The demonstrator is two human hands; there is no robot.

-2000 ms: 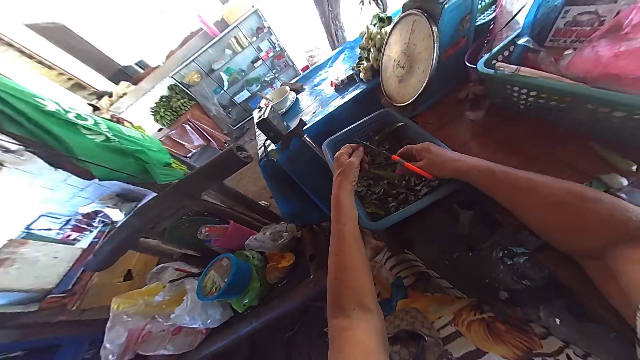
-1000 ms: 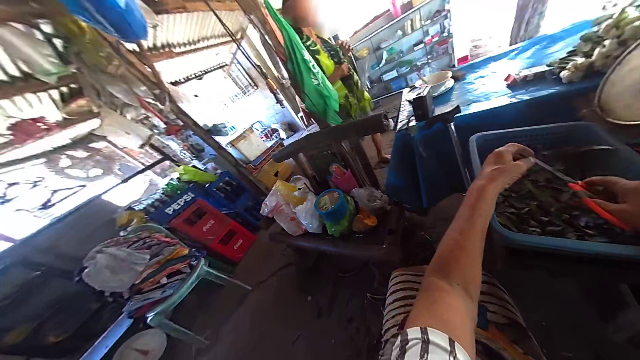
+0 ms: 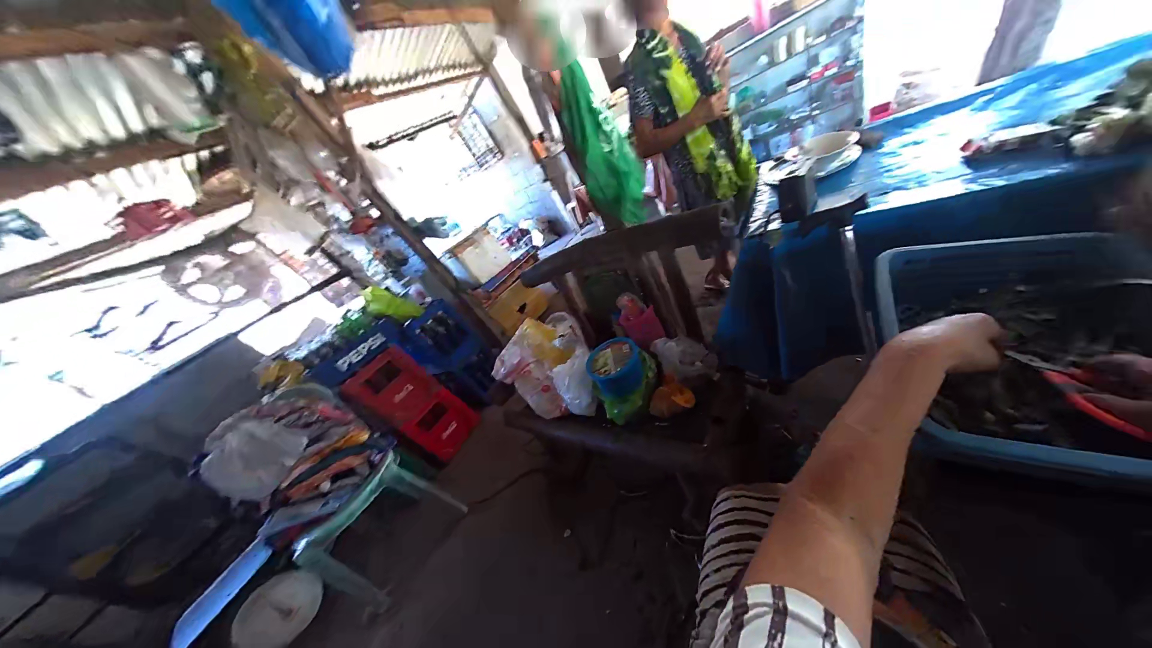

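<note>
A blue plastic basket (image 3: 1008, 441) stands at the right, with dark leafy plant matter (image 3: 999, 396) inside. My left hand (image 3: 963, 344) is over it, its fingers curled down; whether they grip anything is too blurred to tell. At the right edge my right hand (image 3: 1120, 382) is wrapped around the orange-red handles of a pair of scissors (image 3: 1075, 391). The metal blades point left toward my left hand, over the leaves. The right forearm is outside the view.
A wooden chair (image 3: 666, 243) holds plastic bags (image 3: 544, 364) and a blue tub (image 3: 616, 367). A blue-covered table (image 3: 954, 175) with bowls (image 3: 826, 151) stands behind. A person (image 3: 688, 108) stands beyond. Red crates (image 3: 409, 400) and a cloth-piled green plastic chair (image 3: 346, 517) are at left.
The view has swung far left, placing the basket at the right edge. My left hand has lowered toward the leaves since one second ago. The scissors remain in my right hand.
</note>
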